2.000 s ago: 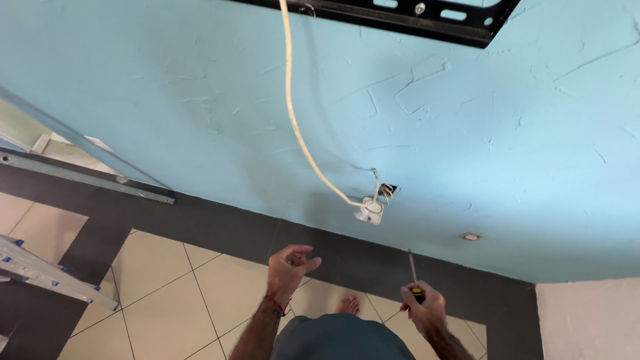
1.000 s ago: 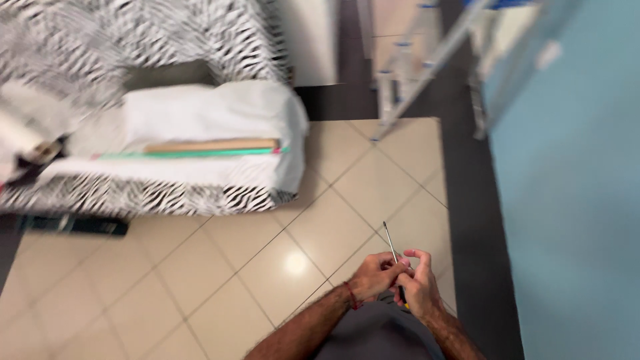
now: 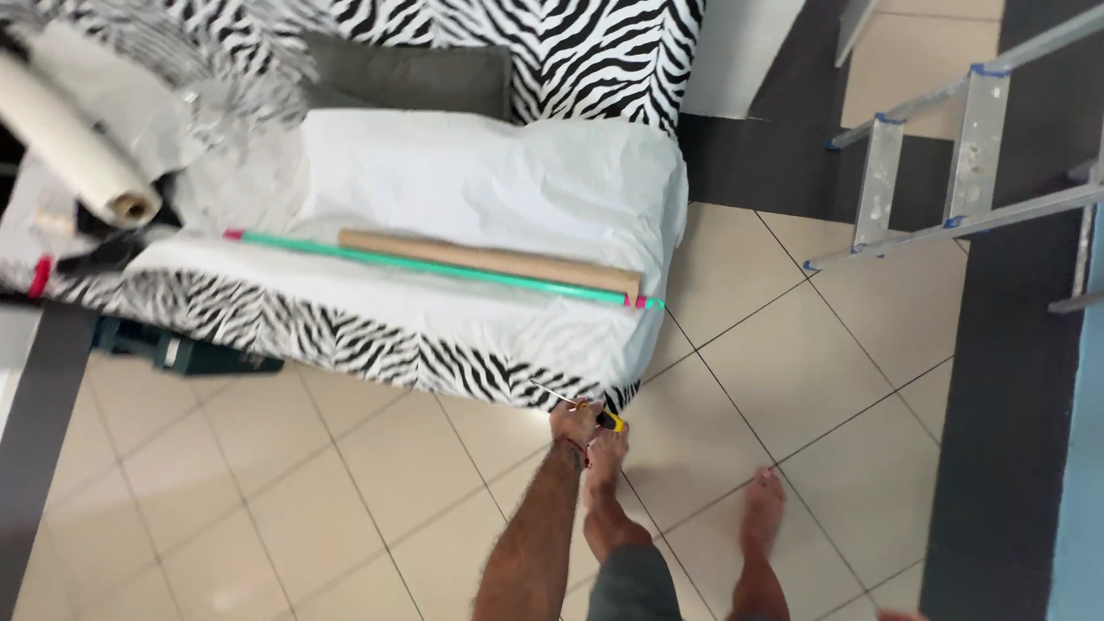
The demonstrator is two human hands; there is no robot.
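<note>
A screwdriver (image 3: 612,420) with a yellow and black handle is in my left hand (image 3: 576,423), its thin metal shaft pointing up and to the left over the edge of the zebra-print sofa cover (image 3: 470,371). My left hand is closed around it, just above one of my bare feet (image 3: 609,448). Of my right hand (image 3: 901,615), only a sliver of skin shows at the bottom edge, so its fingers are hidden. In front of me, a green pole (image 3: 431,266) and a brown cardboard tube (image 3: 492,259) lie side by side on a white sheet (image 3: 483,164).
An aluminium stepladder (image 3: 975,155) stands at the right, near the blue wall (image 3: 1078,483). A thick white roll (image 3: 73,138) lies at the upper left. There is a dark green case (image 3: 216,358) on the tiled floor at the sofa's lower edge, and a grey cushion (image 3: 414,78) on the sofa.
The view has swung from the blue wall to the sofa. The screwdriver was in my right hand at first, then both hands were together at it; now my left holds it and my right is almost out of view.
</note>
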